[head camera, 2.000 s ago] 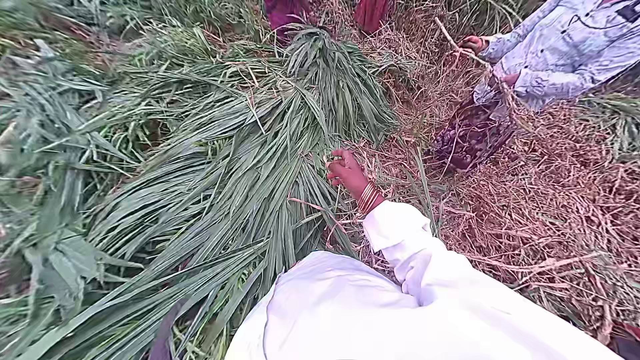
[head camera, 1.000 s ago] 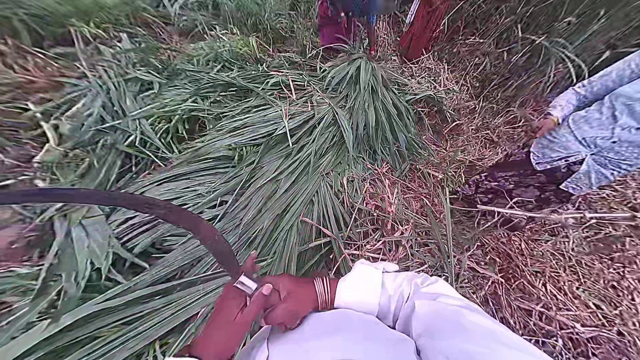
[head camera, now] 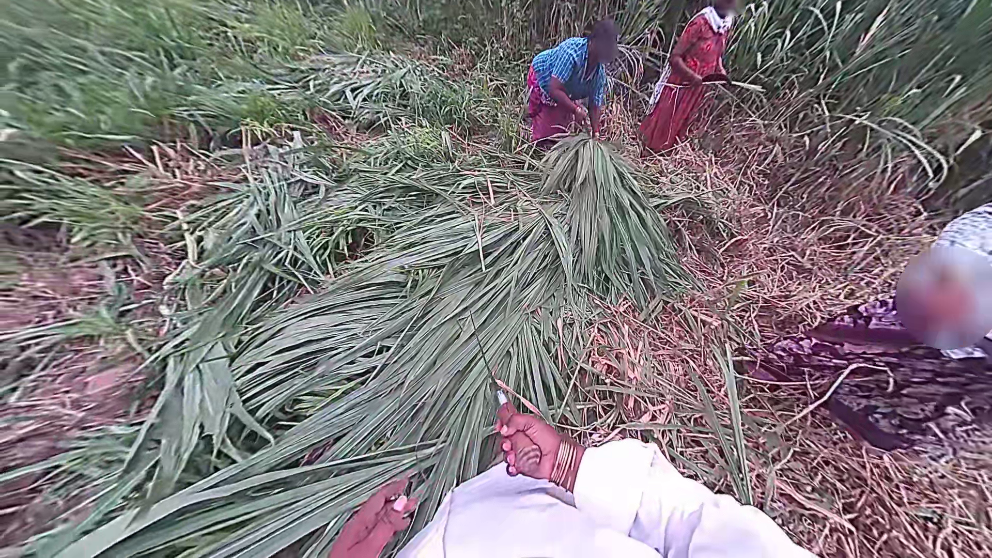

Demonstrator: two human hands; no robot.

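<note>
My right hand (head camera: 533,446), with bangles at the wrist, is closed round the handle of a sickle (head camera: 502,397). The blade points up and away from me and looks thin, seen nearly edge-on over the cut grass. Lower and to the left, my left hand (head camera: 380,518) has its fingers partly curled and holds nothing that I can see. Long green cut grass (head camera: 403,333) lies in a wide heap under and ahead of both hands. White cloth of my clothing covers my right arm and lap.
At the heap's far end a person in a blue top (head camera: 572,70) bends over a grass bundle (head camera: 608,209). Another person in red (head camera: 686,85) stands beside, holding stalks. At right a person's patterned cloth (head camera: 876,372) rests near dry straw (head camera: 798,263). Tall grass (head camera: 914,70) stands behind.
The sickle, at my left hand's side with both hands together a second ago, is now in my right hand. My hands have moved apart. The view has tilted up, showing more of the people ahead.
</note>
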